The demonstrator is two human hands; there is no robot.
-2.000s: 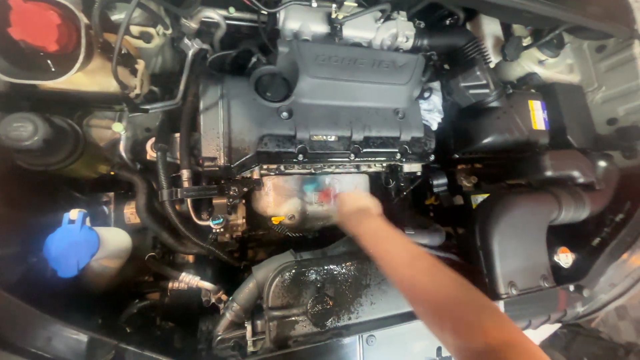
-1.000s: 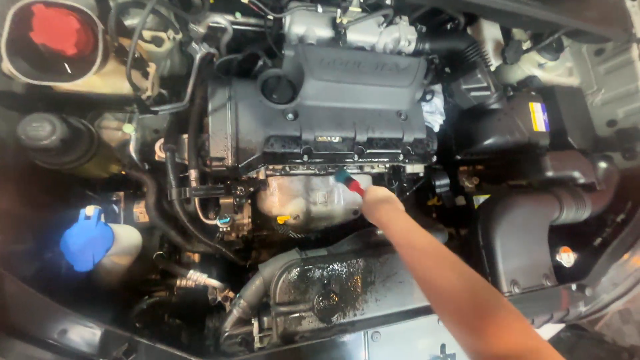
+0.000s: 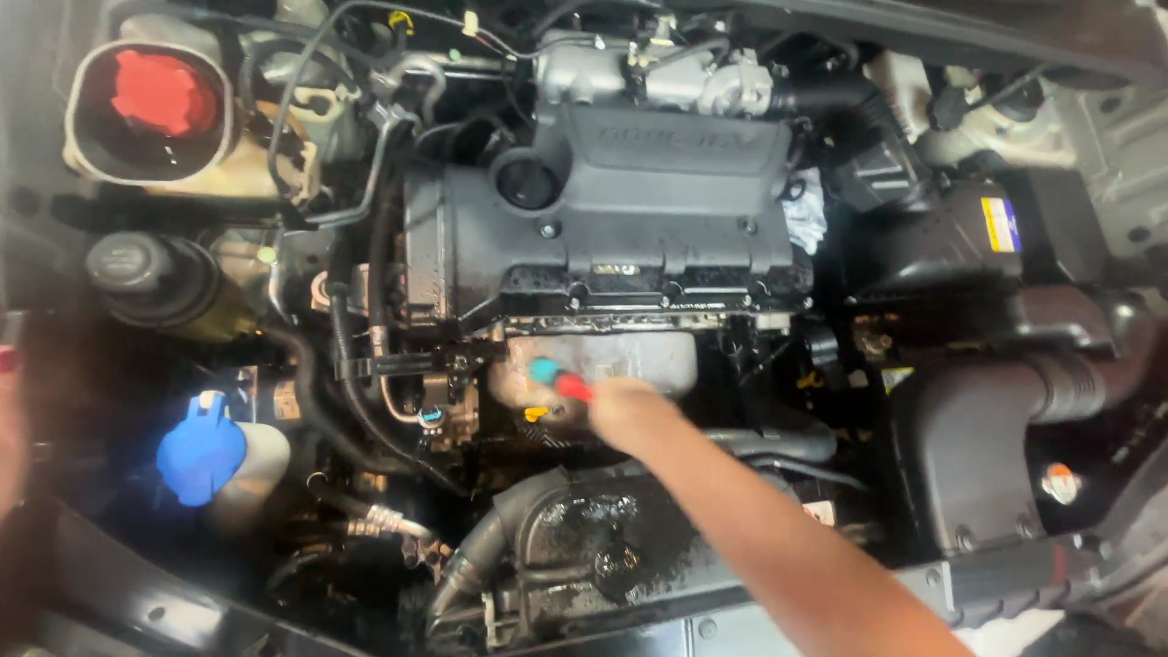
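My right hand (image 3: 630, 415) grips a brush (image 3: 573, 386) with a red handle and teal bristles. The bristle end lies over the left part of the metal exhaust manifold heat shield (image 3: 652, 360), just below the black engine cover (image 3: 680, 205). A yellow dipstick handle (image 3: 536, 414) sits just below the brush. At the far left edge a blurred strip of skin, apparently my left hand (image 3: 9, 438), shows with a small red spot above it; its fingers and anything in it cannot be made out.
A blue reservoir cap (image 3: 203, 449) and a black power-steering reservoir cap (image 3: 128, 260) stand at left. The wet black radiator fan shroud (image 3: 620, 547) lies below my right wrist. A black air intake duct (image 3: 967, 447) is at right. Hoses run left of the engine.
My right hand has moved left with the brush, whose bristles were at the right part of the heat shield one second ago. A blurred strip of skin has come into view at the left edge.
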